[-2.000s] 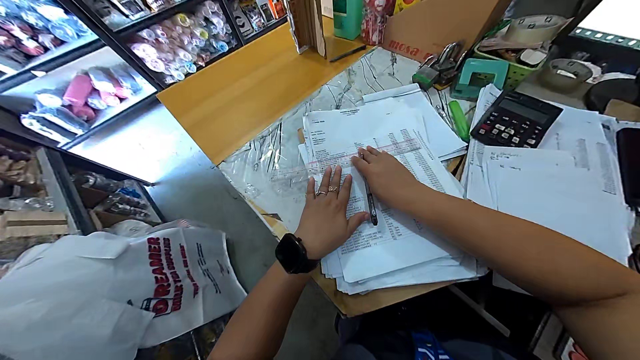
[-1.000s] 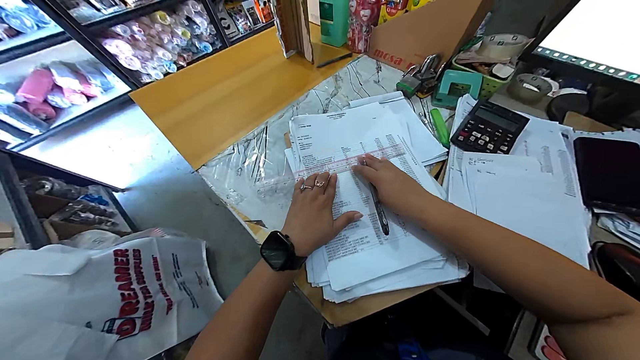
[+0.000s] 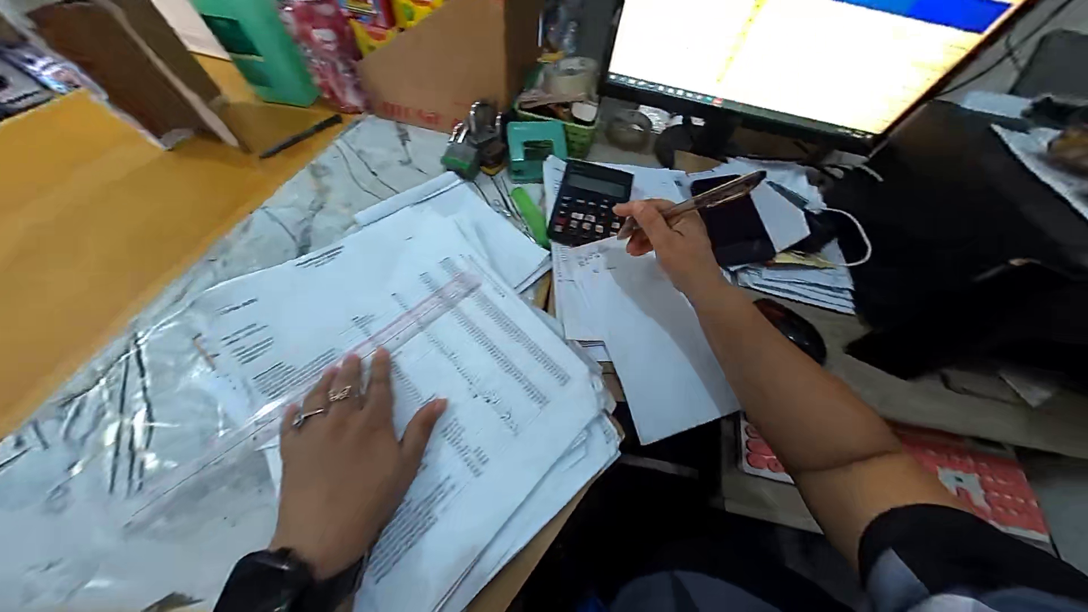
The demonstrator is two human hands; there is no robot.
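Note:
My left hand [image 3: 357, 442], with two rings and a black watch, rests spread on a stack of printed papers [image 3: 501, 459]. Its fingertips touch a clear ruler [image 3: 416, 316] that lies slantwise across the top sheet. A pen [image 3: 710, 197] is held in my right hand [image 3: 671, 242], its upper end pointing up and to the right. That hand is at the lower right corner of a black calculator [image 3: 591, 200], above loose white sheets [image 3: 663, 331]; whether a finger touches the keys I cannot tell.
Behind stand a lit monitor [image 3: 799, 59], a green hole punch [image 3: 536, 150], padlocks [image 3: 476, 140] and a cardboard box [image 3: 450, 64]. A green marker [image 3: 529, 217] lies beside the calculator. A black mouse [image 3: 790, 330] is right of my forearm, with a pink keyboard [image 3: 977, 480] lower down.
My right hand has left the paper stack and moved right to the calculator, carrying the pen. My left hand stays on the papers. The view has swung to the right.

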